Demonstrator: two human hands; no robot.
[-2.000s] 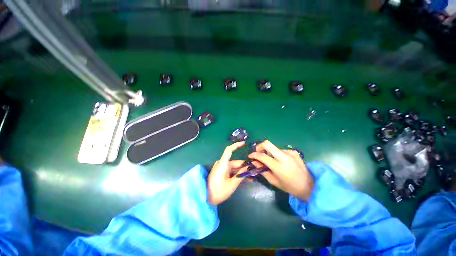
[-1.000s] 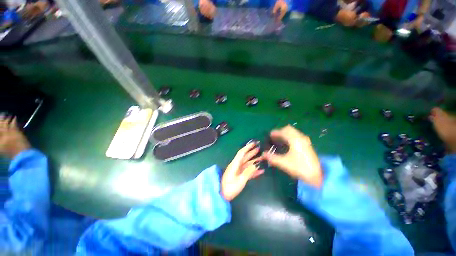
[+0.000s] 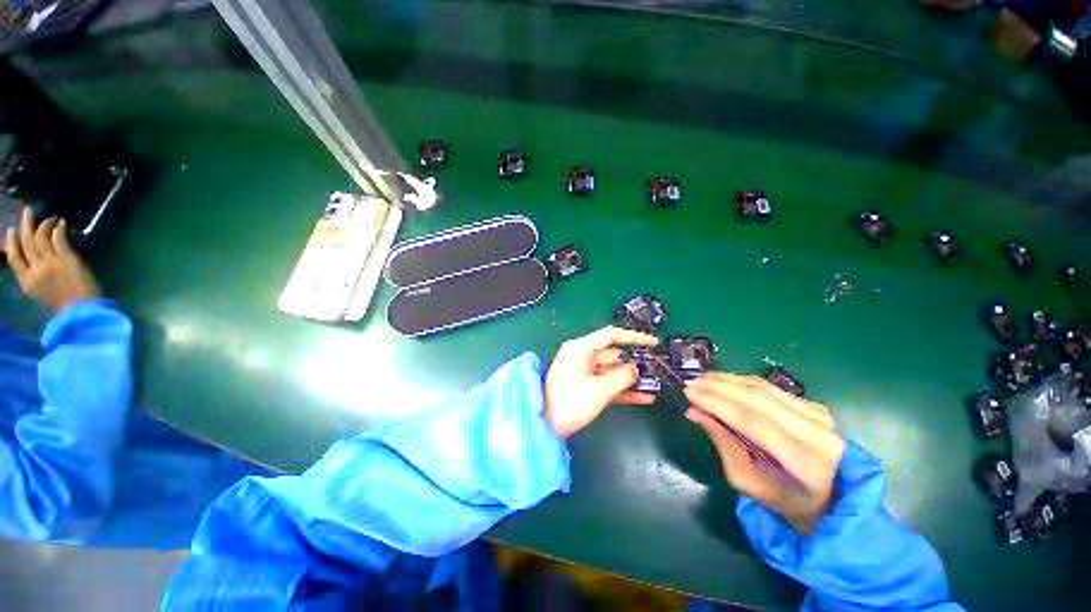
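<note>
My left hand (image 3: 592, 380) is at the middle of the view, its fingers and thumb closed on a small black electronic unit (image 3: 650, 369). My right hand (image 3: 772, 448) is just right of it and holds a thin dark purple tool (image 3: 754, 447), like tweezers or a pick, with its tip at the held unit. Another black unit (image 3: 693, 354) lies right beside the held one. One more unit (image 3: 640, 313) lies just above my left fingers. A further unit (image 3: 784, 380) lies behind my right hand, partly hidden by it.
A row of black units (image 3: 664, 190) crosses the green bench. More units surround a crumpled clear bag (image 3: 1053, 436) at the right. An open oblong case (image 3: 468, 298), a patterned phone (image 3: 339, 261) and a slanting metal post (image 3: 323, 96) stand left. Another person's hand (image 3: 50, 259) is at the far left.
My right hand has moved from beside the left fingers to lower right, and its purple tool now shows. The black unit in my left hand shows clearly. The whole view has shifted.
</note>
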